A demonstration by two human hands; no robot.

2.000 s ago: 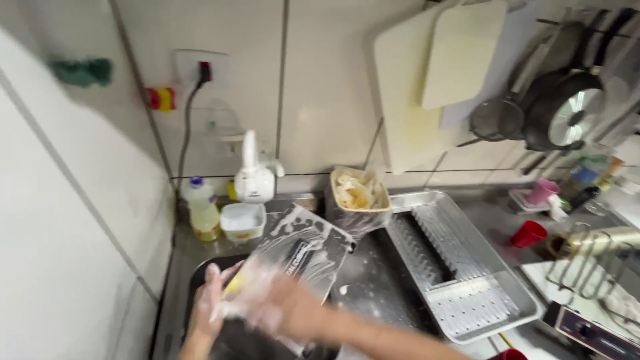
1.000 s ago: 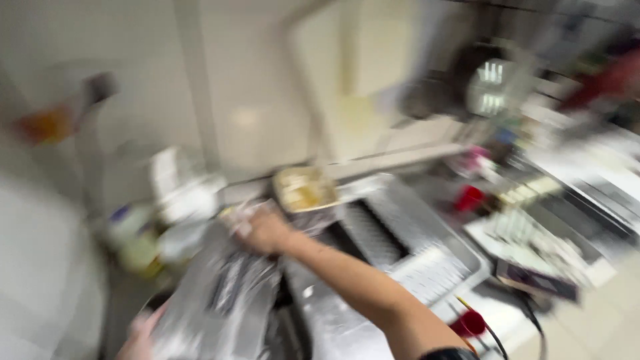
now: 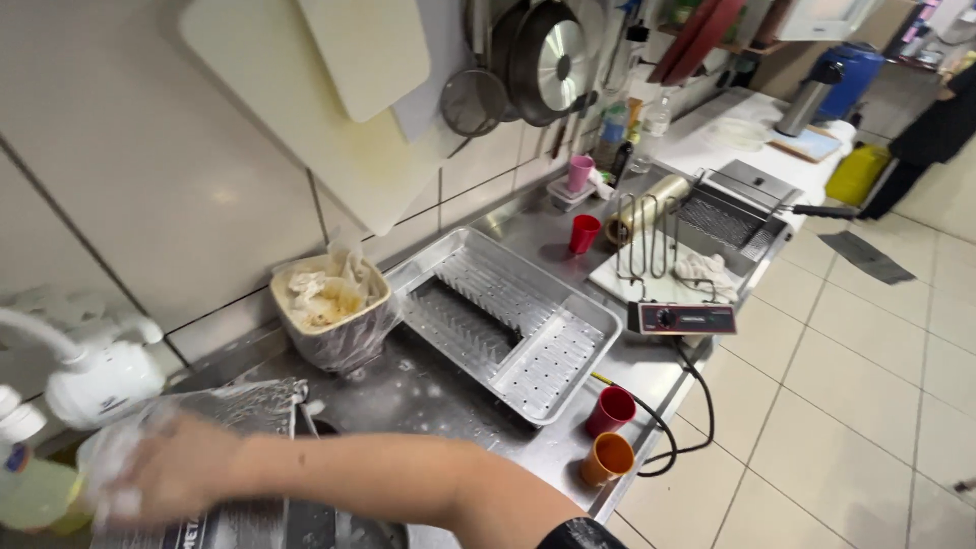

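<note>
My right hand [image 3: 164, 469], blurred and sudsy, lies over a soapy metal panel [image 3: 252, 400] that bears writing, above the sink at the lower left. Whether it grips a sponge cannot be made out. My left hand is out of view. Left of the right hand is a bottle of yellowish liquid [image 3: 34, 488]; above it, a white faucet [image 3: 107, 381]. Behind the panel, a bag-lined tub [image 3: 335, 335] holds food scraps. An aluminum dish rack [image 3: 564, 404] rests on the steel counter to the right.
Red [image 3: 610, 412] and orange [image 3: 608, 457] cups stand near the counter edge. Farther along are a fryer heating element with a control box [image 3: 682, 319] and a fryer basin [image 3: 732, 217]. Cutting boards [image 3: 366, 53] and pans [image 3: 560, 65] hang on the wall. A person [image 3: 926, 141] stands at far right.
The view has swung far to the right. My left hand, seen at the panel's edge earlier, has left the view. My right hand is still over the soapy panel.
</note>
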